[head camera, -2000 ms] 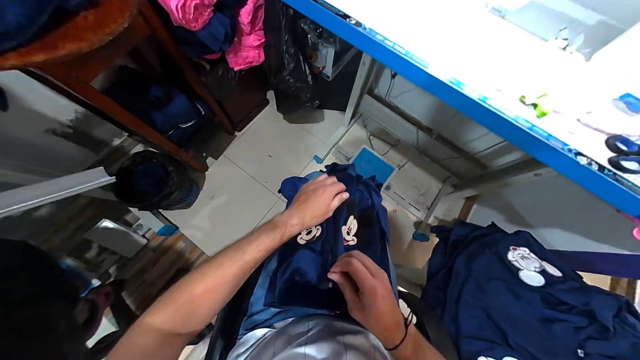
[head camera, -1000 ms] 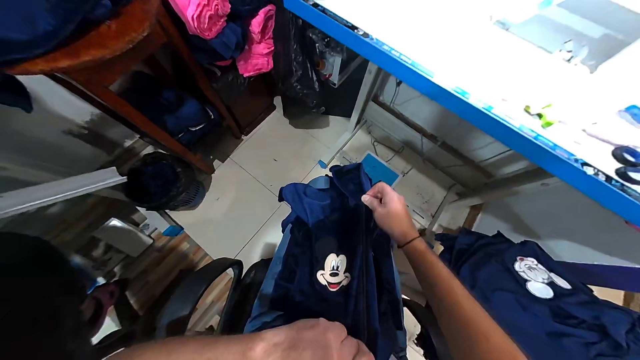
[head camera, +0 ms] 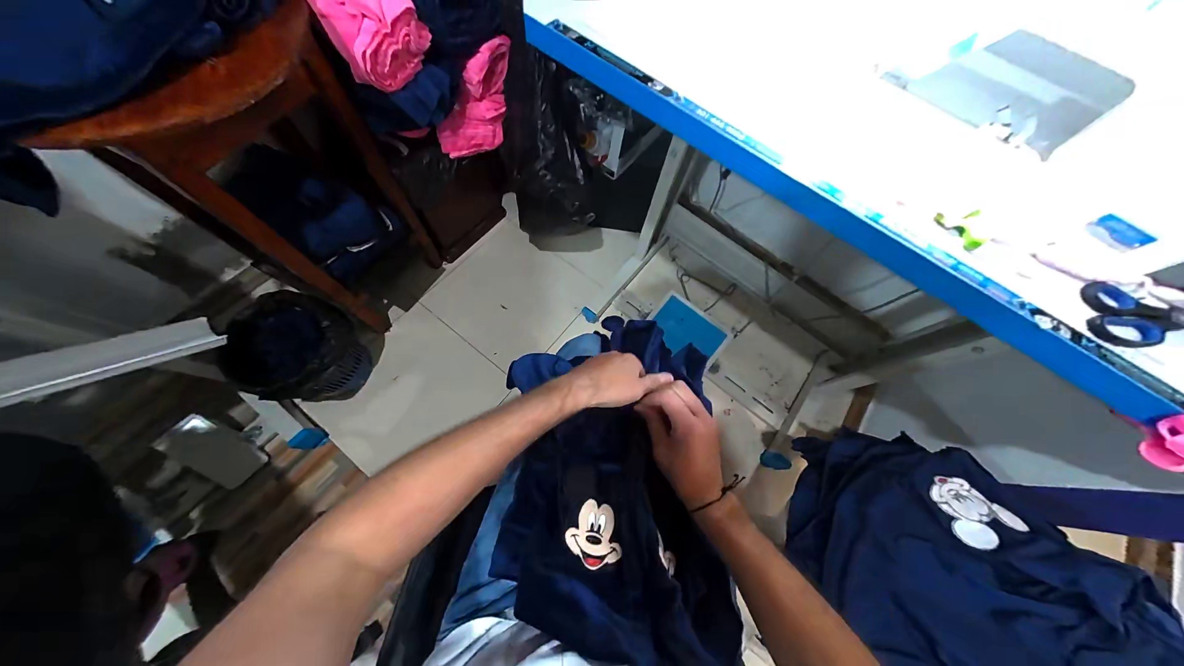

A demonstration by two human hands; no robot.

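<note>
A navy blue garment with a cartoon mouse face patch [head camera: 592, 535] lies over the person's lap, its far end hanging toward the floor. Near that far end, my left hand [head camera: 610, 379] is closed on the cloth, thumb and fingers pointing right. My right hand [head camera: 680, 425], with a dark cord around the wrist, pinches the same garment just beside it, and the fingertips of both hands meet. Part of a second face patch [head camera: 666, 555] shows in a fold near my right forearm. What exactly lies between the fingertips is hidden.
A white table with a blue edge [head camera: 832, 213] crosses the upper right, bearing blue-handled scissors [head camera: 1128, 314]. Another navy garment [head camera: 962, 564] lies at the right. A dark bin [head camera: 296, 347] and a wooden stool [head camera: 222, 102] stand left, with pink cloth [head camera: 379, 42] behind.
My left hand has moved from the near part of the garment to its far end, beside my right hand. A second before, the hands were far apart on the cloth.
</note>
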